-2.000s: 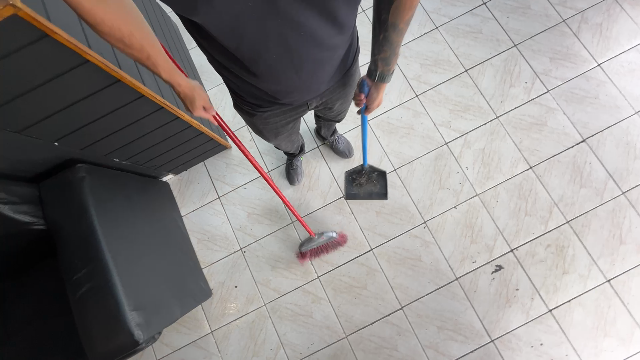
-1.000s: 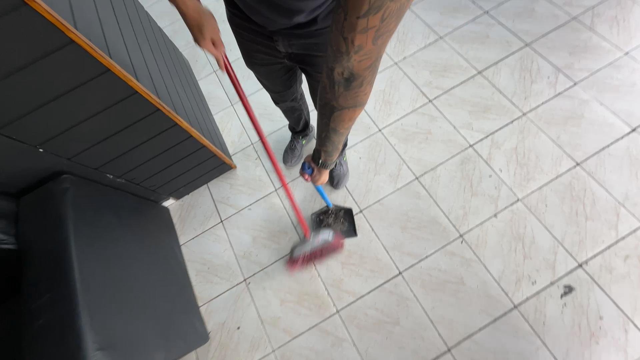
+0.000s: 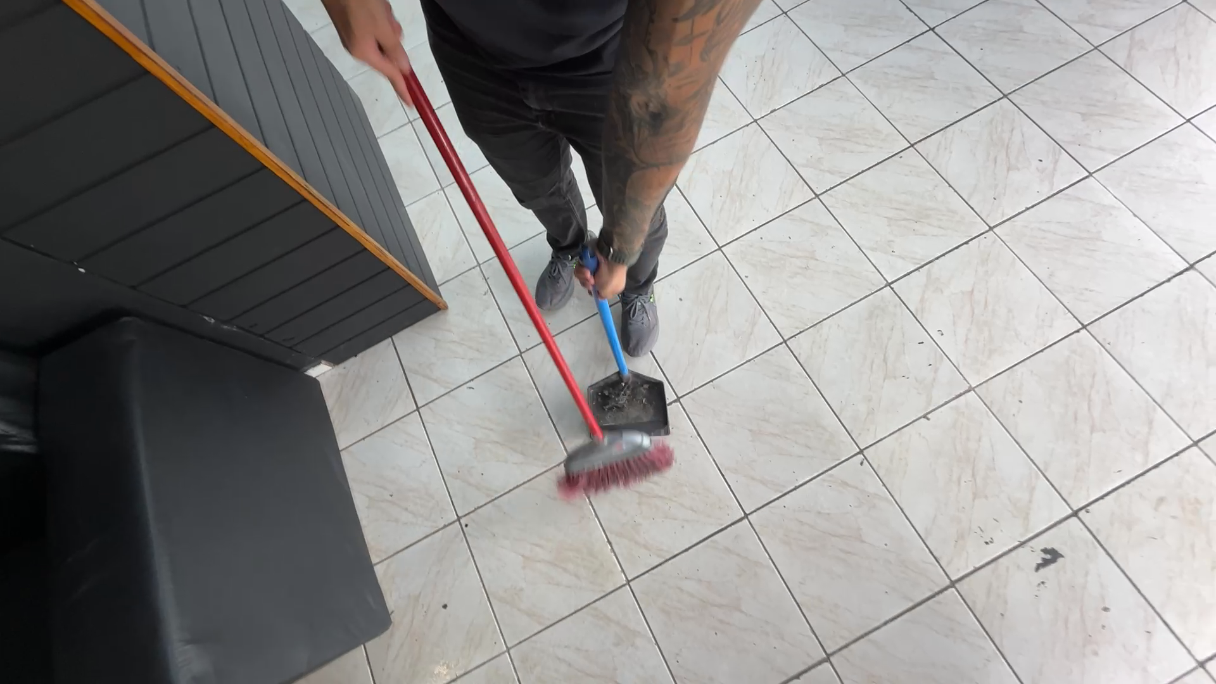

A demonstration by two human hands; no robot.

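My right hand (image 3: 375,43), at the upper left, is closed around the red handle of a broom (image 3: 503,256). The broom's grey head with dark red bristles (image 3: 617,464) is at the front edge of a black dustpan (image 3: 629,404), slightly overlapping it. Loose debris lies in the pan. My left hand (image 3: 604,277), at the end of a tattooed forearm, grips the dustpan's blue handle (image 3: 609,328) above my shoes. The bristles are a little blurred. Whether the pan rests on the floor, I cannot tell.
A dark panelled counter (image 3: 275,218) with an orange-brown edge stands at the upper left. Below it is a black padded seat (image 3: 218,503). My grey shoes (image 3: 640,323) are just behind the dustpan. A dark mark (image 3: 1048,559) and small specks show on the tiled floor (image 3: 855,532).
My left hand has brought the dustpan from the right of my feet to the broom head. Two seconds ago pan and broom head were apart.
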